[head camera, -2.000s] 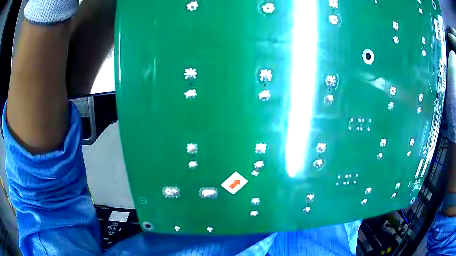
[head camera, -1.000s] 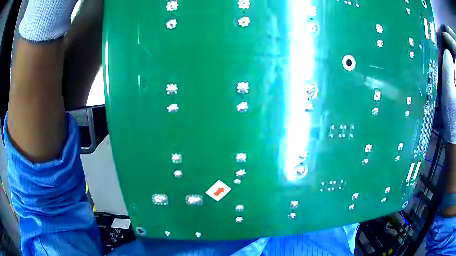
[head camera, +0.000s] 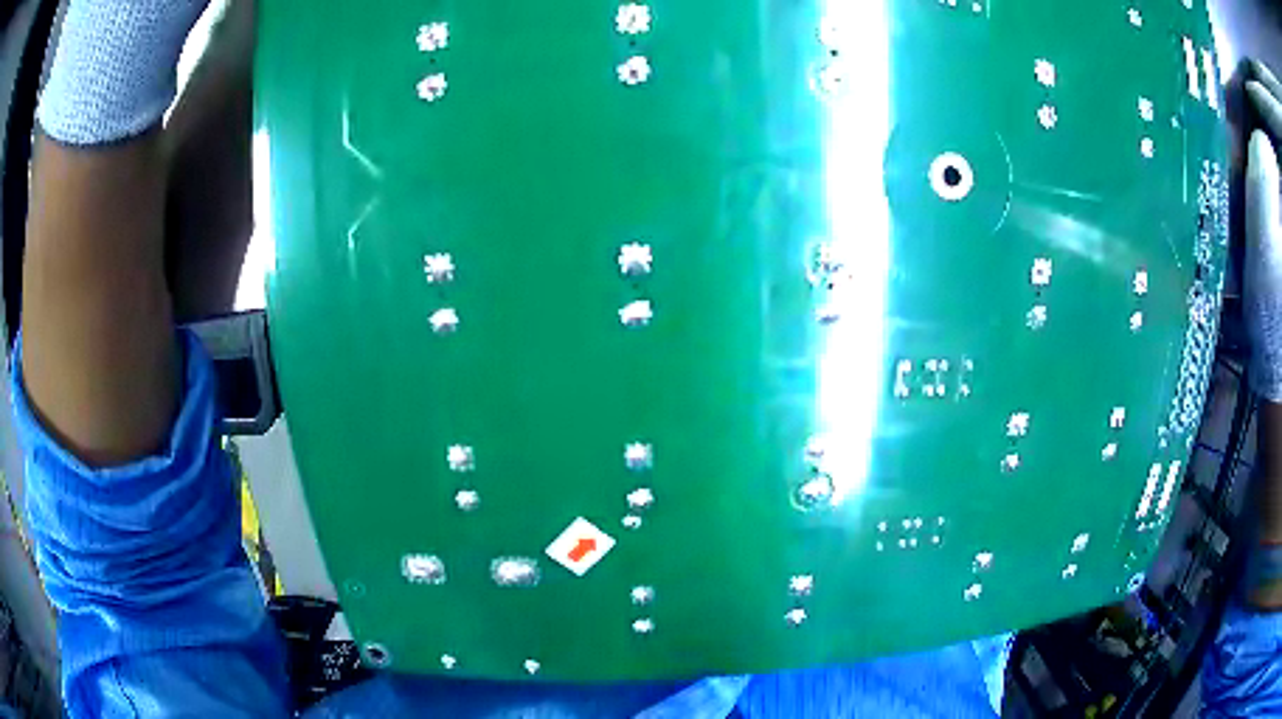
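A large glossy green printed circuit board (head camera: 534, 379) fills most of the view, close in front of me. It has silver solder pads, a ringed hole right of centre and a bright glare stripe. A white diamond sticker with a red-orange arrow (head camera: 581, 546) sits near its lower edge. My left hand (head camera: 120, 70), in a white knit glove, is at the upper left beside the board; its fingers are cut off by the top edge. My right hand (head camera: 1264, 232), also gloved, is at the far right by the board's right edge, partly out of frame; its grip is unclear.
My blue sleeve (head camera: 141, 562) is at the lower left. A grey-framed dark box (head camera: 242, 374) shows behind the board's left edge. Dark racks or bins (head camera: 1083, 667) show at the lower right. The board hides nearly everything behind it.
The board has shifted left and slightly down in view, with its sticker and hole. My left glove shows lower and more fully. My right hand shows fingers that were less visible before.
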